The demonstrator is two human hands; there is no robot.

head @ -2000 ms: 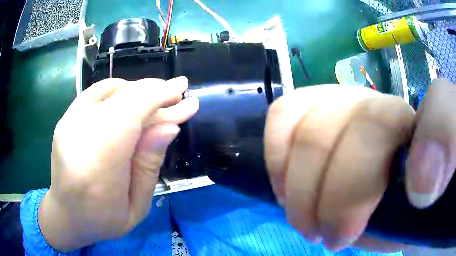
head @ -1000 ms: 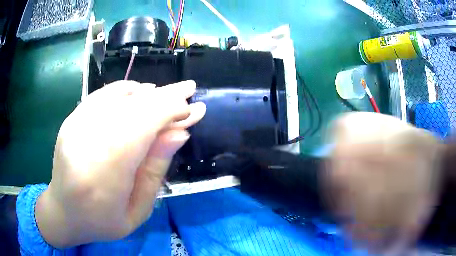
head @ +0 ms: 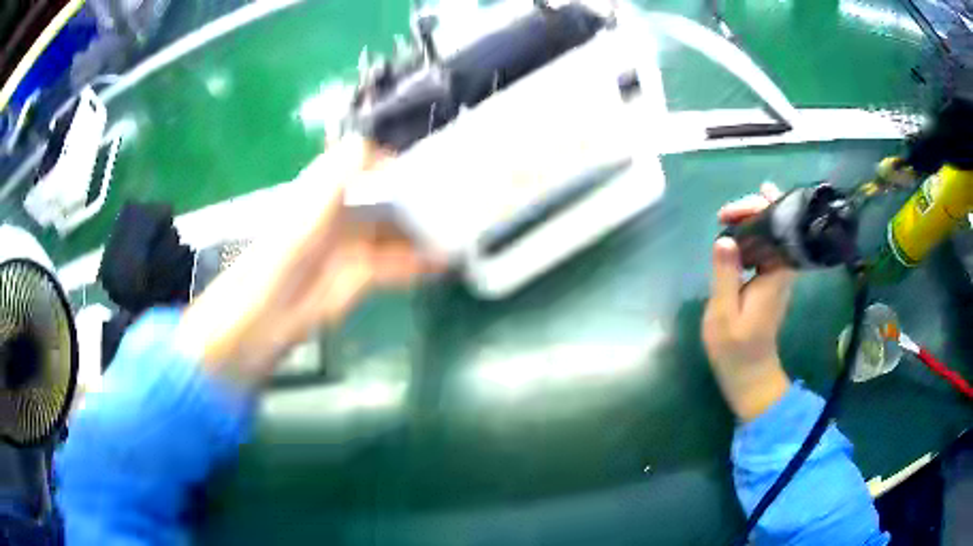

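My left hand (head: 373,251), blurred, holds the white housing (head: 533,181) by its near left corner. The housing is tilted, with its outer white side and a dark slot towards me, near the pale edge of the bench. The black module (head: 523,53) shows along its upper side. My right hand (head: 752,288) holds the black electric screwdriver (head: 800,226) to the right of the housing, with its cable end towards the right and the cable running down past my sleeve.
A yellow spray can (head: 928,219), a clear cup (head: 877,343) and a red-handled brush (head: 939,368) are at the right. A desk fan (head: 32,352) stands far left. Another white unit (head: 75,160) is on the green line (head: 245,107). A dark object (head: 147,256) lies left.
The view has swung towards the line. The housing has been lifted off the bench and tilted in my left hand. My right hand and the screwdriver have moved away from the module.
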